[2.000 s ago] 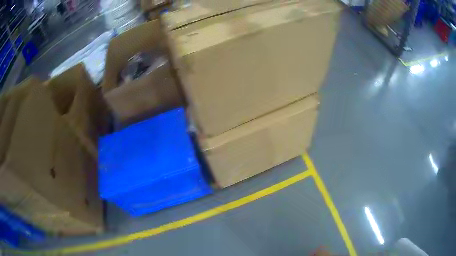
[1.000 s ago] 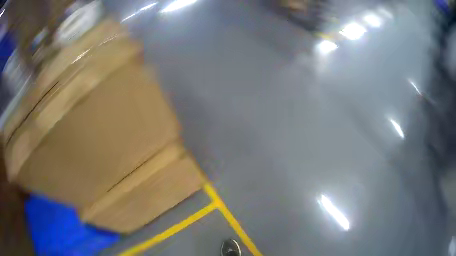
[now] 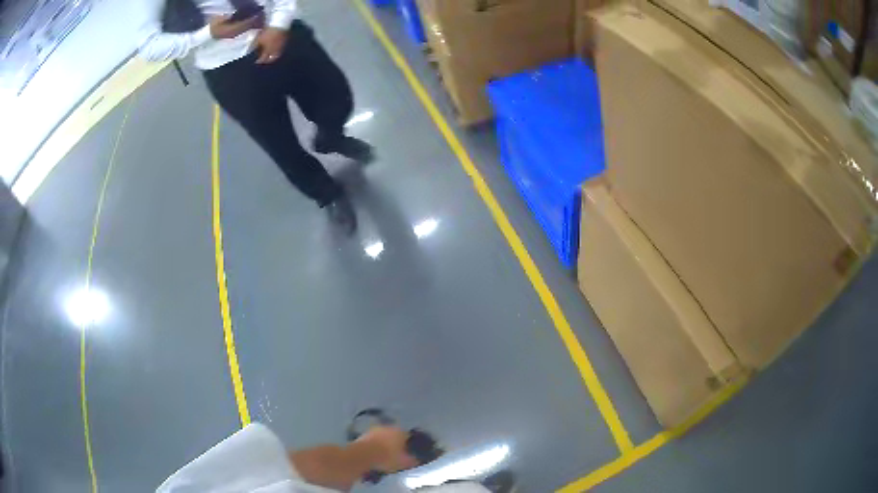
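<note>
My left hand is at the bottom centre, slightly blurred, reaching in from a white sleeve at the lower left. It is closed on a thin black loop, perhaps a cable or hoop; a dark part of it shows beyond the fingers. The loop is above the grey floor. My right hand is not visible. A small white patch, perhaps clothing, is cut off at the bottom edge. Large brown cartons stand stacked at the right, with a lower carton in front and a blue crate beside them.
A person in a white top and dark trousers is walking at the upper left. Yellow lines run along the glossy grey floor, one beside the cartons and others at the left. Another carton stands behind the blue crate.
The view has swung, so the cartons have shifted from the left to the right side. The walking person and my left hand with the black loop now show.
</note>
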